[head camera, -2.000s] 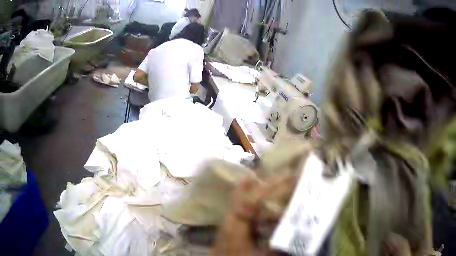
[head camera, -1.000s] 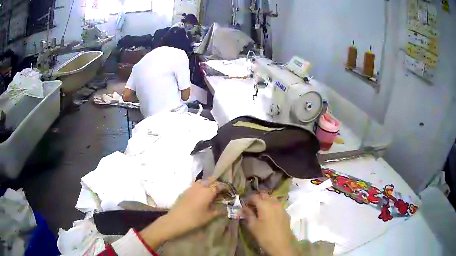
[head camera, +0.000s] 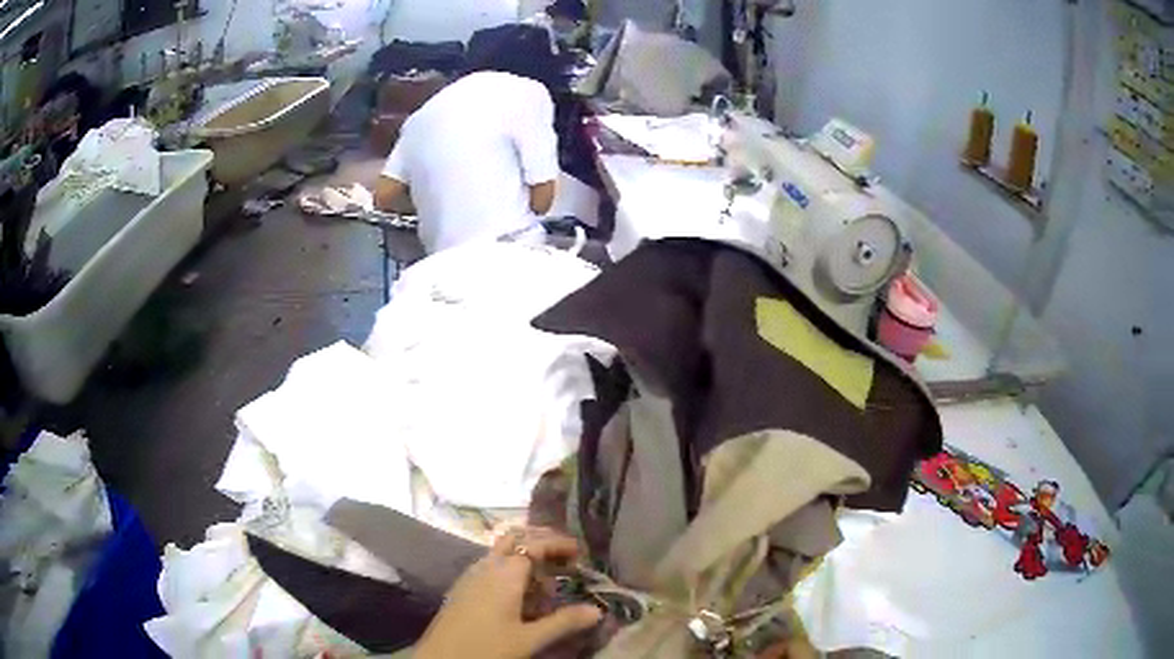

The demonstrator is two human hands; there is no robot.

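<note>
A tied bundle of cut fabric pieces (head camera: pixel 773 489), dark brown, grey-brown and tan with a yellow-green patch, lies at the bottom centre over the white table. Strings gather it near the bottom edge, with a small pale, shiny bit at the tie. My left hand (head camera: pixel 509 599) is at the left of the tie, thumb and fingers around gathered cloth and string; the fingertips are partly hidden. Only a small skin-toned patch at the bottom edge, right of the tie, may be my right hand; its grip is hidden.
White cut pieces (head camera: pixel 476 373) are heaped left of the bundle. Beyond are a sewing machine (head camera: pixel 824 213), a pink container (head camera: pixel 908 315) and a seated person in white (head camera: pixel 476 161). A red floral sticker (head camera: pixel 1011 509) is on the table (head camera: pixel 888 579). Bins stand left.
The bundle came down from the right onto the table. Its dark cloth has since spread up and right. My right hand, at the tie a second ago, has dropped almost out of view.
</note>
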